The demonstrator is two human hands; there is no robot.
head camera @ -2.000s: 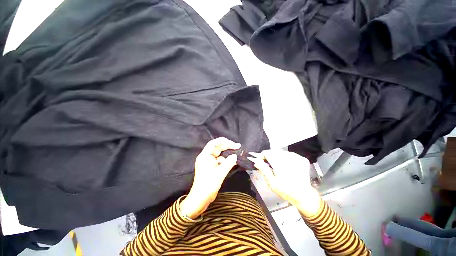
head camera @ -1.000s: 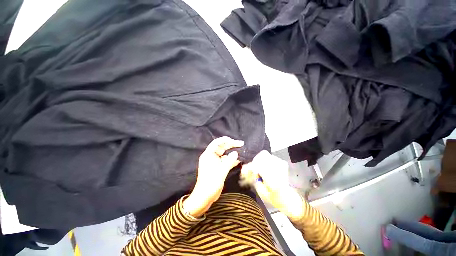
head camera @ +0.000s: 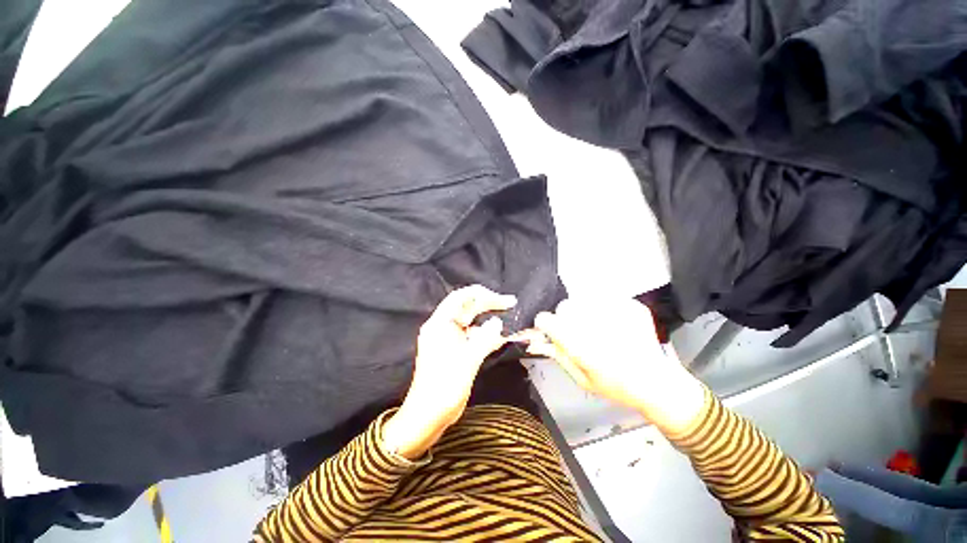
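A dark garment (head camera: 265,244) lies spread over the white tabletop, its near right corner folded up beside my hands. My left hand (head camera: 456,355) pinches the edge of the garment at that corner between thumb and fingers. My right hand (head camera: 604,345) is just right of it, its fingertips close together at the same edge. Small pale and reddish spots show between the fingertips. Whether my right hand holds snips or a thread cannot be told.
A crumpled heap of dark garments (head camera: 785,170) lies on the right of the white tabletop (head camera: 604,212). Dark cloth hangs at the lower left. Below are a pale grey floor (head camera: 742,424) with scraps, yellow-black tape (head camera: 159,514) and a blue-grey curved object (head camera: 901,504).
One second ago my right hand was blurred and lower, with a small blue part showing. It has moved up and its fingertips are back near my left hand. The garment has barely moved.
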